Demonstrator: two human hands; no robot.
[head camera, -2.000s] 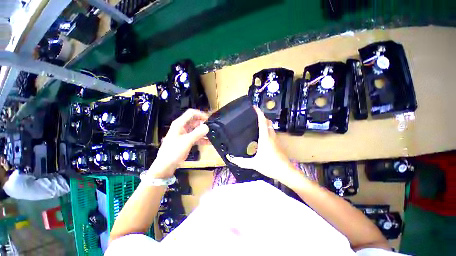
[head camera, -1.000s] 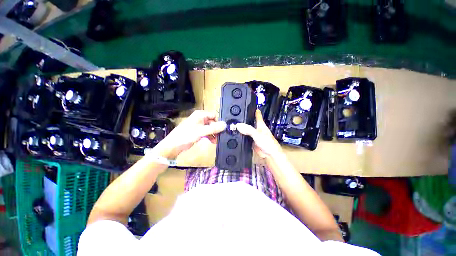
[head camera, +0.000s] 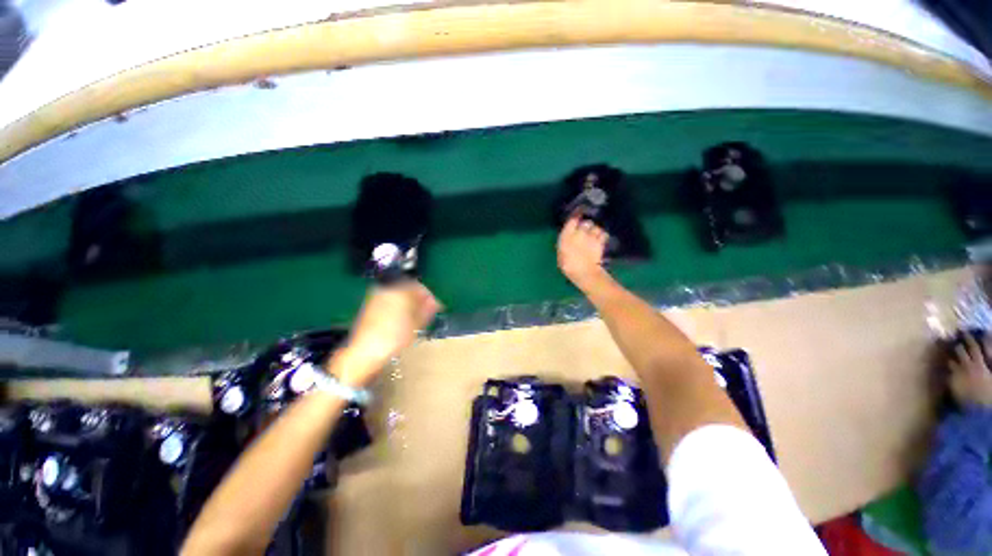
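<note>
My left hand is blurred and reaches over the green conveyor. Its fingers close on the near end of a black housing, beside a silver disc. My right hand reaches to another black housing on the belt. Its fingertips overlap the left side, near the disc; whether they grip it is not clear. Two open housings, one on the left and one on the right, lie on the tan bench below, showing silver discs and tan circles.
The green conveyor crosses the view, with another housing farther right. A pale rail runs beyond it. Black housings crowd the bench's left side. Another person's hand and blue sleeve show at the right edge.
The view has shifted up toward the conveyor. My hands have parted and moved outward over the belt. The long black unit with round dark rings is no longer between them.
</note>
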